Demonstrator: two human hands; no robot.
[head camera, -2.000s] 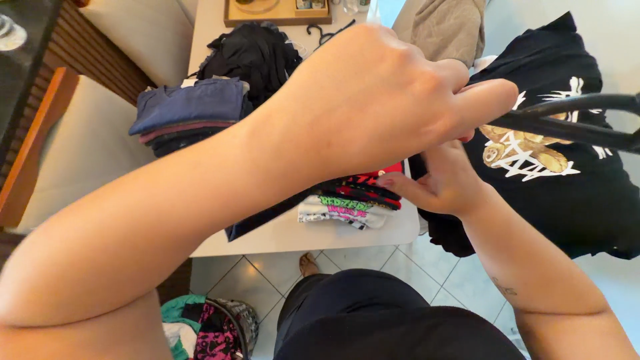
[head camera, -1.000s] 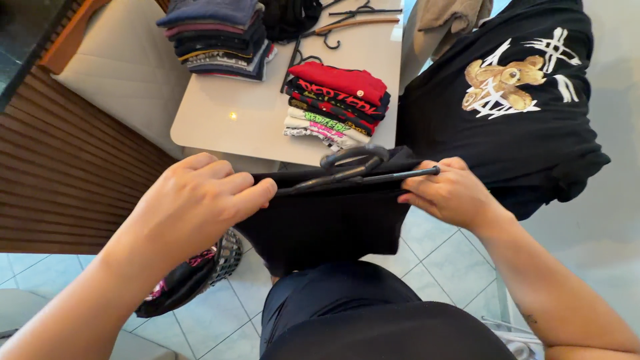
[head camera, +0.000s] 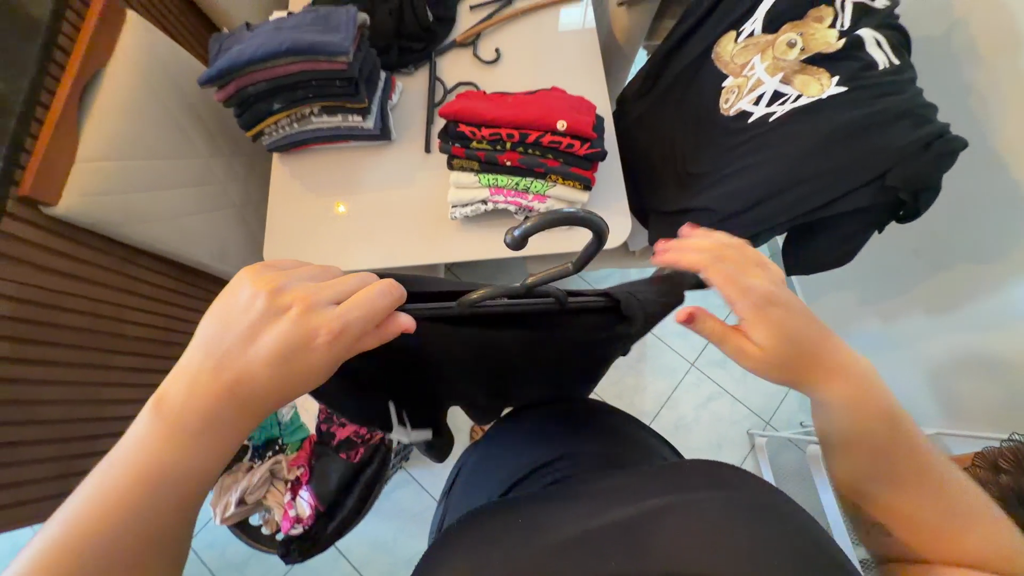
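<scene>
A black garment (head camera: 496, 360) hangs on a black plastic clothes hanger (head camera: 564, 268), in front of my body. My left hand (head camera: 300, 320) grips the garment and the hanger's bar at the left, fingers folded over the top edge. At the other end, my right hand (head camera: 740, 308) is spread beside the garment's right corner, thumb apart from the fingers. Its fingertips are close to the black cloth; whether they touch it I cannot tell. The hanger's hook points up and curls to the left.
On the white table (head camera: 352, 224) are a red-topped stack of folded shirts (head camera: 520, 116), a darker folded stack (head camera: 300, 80) and loose hangers (head camera: 480, 40). A black bear-print shirt (head camera: 768, 152) lies at the right. A basket of clothes (head camera: 312, 488) stands on the floor.
The garment held by both hands a second ago is now gripped by my left hand, while my right hand has opened off its right end. The hanger's hook now stands up more.
</scene>
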